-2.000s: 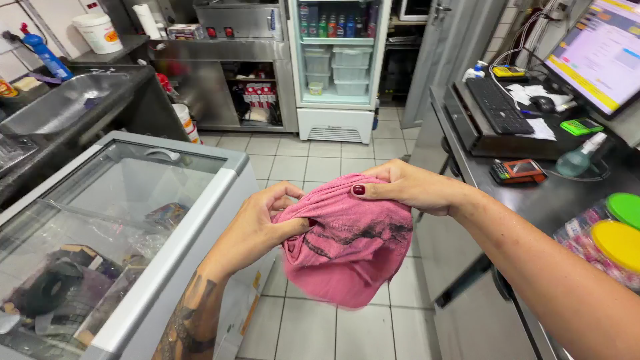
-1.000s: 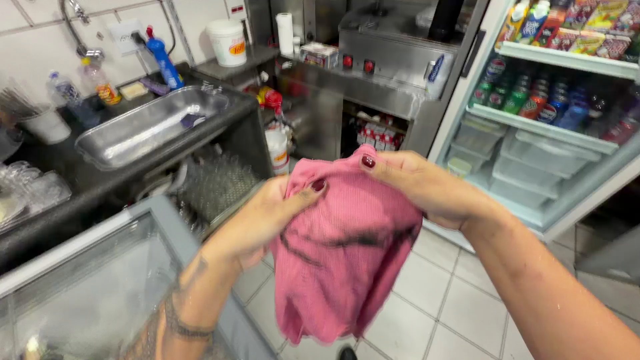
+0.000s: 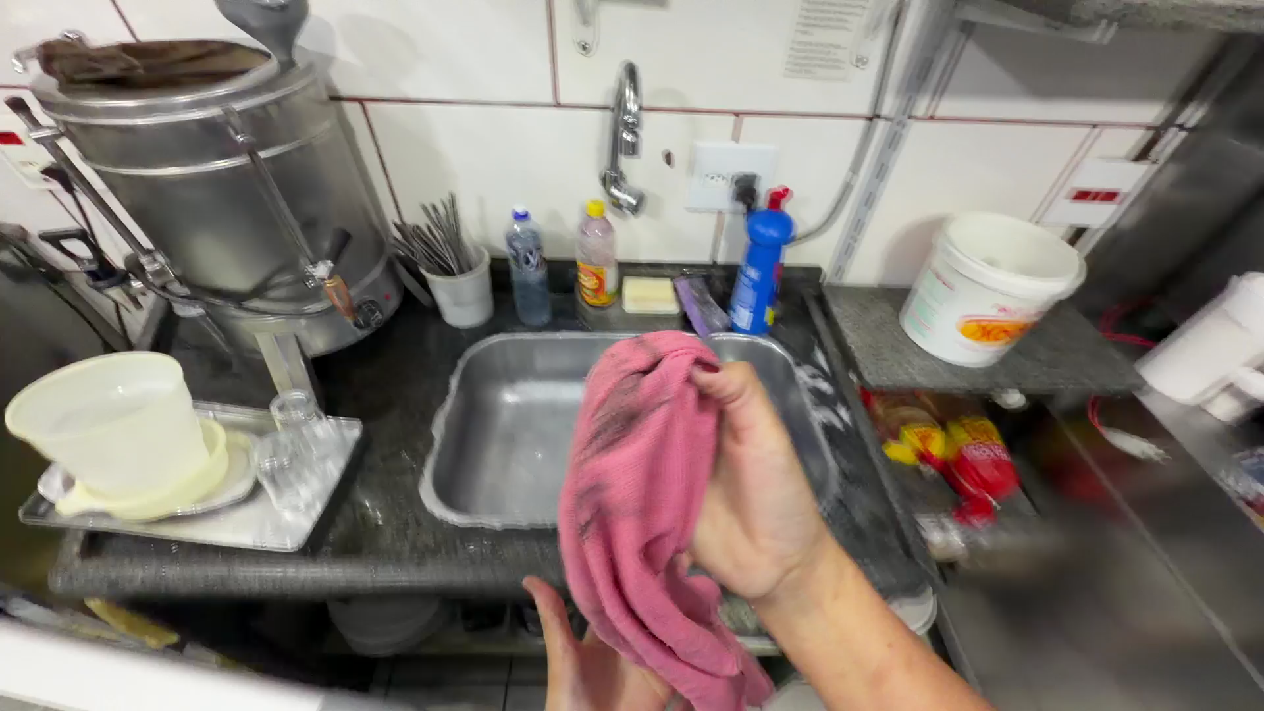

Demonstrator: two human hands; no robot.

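My right hand (image 3: 755, 484) grips the upper part of a pink cloth (image 3: 637, 474) with dark smudges, which hangs down in front of a stainless steel sink (image 3: 509, 425). Below it, my left hand (image 3: 592, 657) is behind the cloth's lower end, its thumb apart; whether its fingers hold the fabric is hidden. A chrome faucet (image 3: 624, 138) is on the tiled wall above the sink. Behind the basin stand a blue bottle with a red top (image 3: 760, 272), a yellow-capped bottle (image 3: 595, 257), a clear bottle (image 3: 528, 272) and a light bar (image 3: 651, 295).
A large metal urn (image 3: 217, 188) stands at the back left, beside a cup of metal utensils (image 3: 462, 286). On the left counter, a metal tray (image 3: 326, 484) holds a plastic container (image 3: 118, 425) and glasses. A white bucket (image 3: 987, 286) stands on a ledge at right.
The view has swung left to the sink. The left hand, which earlier pinched the cloth's upper edge, is now low by its bottom end. The right hand still holds the cloth, now bunched lengthwise.
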